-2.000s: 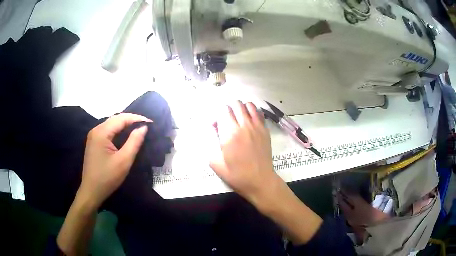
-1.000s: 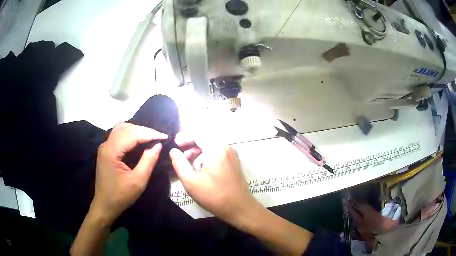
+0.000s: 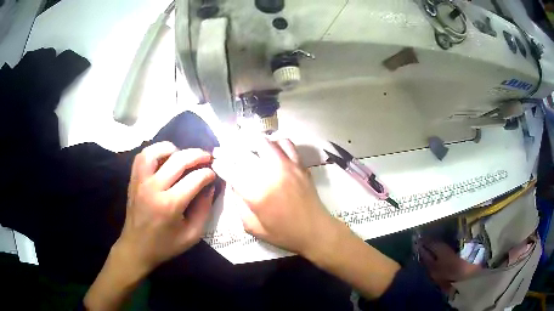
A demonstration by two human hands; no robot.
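Observation:
A dark garment (image 3: 67,164) lies in a heap on the left of the white table and hangs over its front edge. My left hand (image 3: 167,194) pinches the garment's edge between bent fingers, left of the needle area. My right hand (image 3: 273,188) is beside it, its fingertips at the garment's edge in the glare under the machine head; whether they grip the cloth is hidden. The off-white sewing machine (image 3: 340,67) stands behind my hands. The presser foot and needle are lost in the bright light.
Thread snips (image 3: 364,176) with a pink handle lie right of my right hand. A printed ruler scale (image 3: 437,195) runs along the table's front edge. A pale bar (image 3: 141,76) is left of the head. Beige cloth scraps (image 3: 507,243) are at lower right.
My left hand has curled its fingers more tightly around the garment's edge. My right hand has moved from the garment's front part up and right, closer to the needle area.

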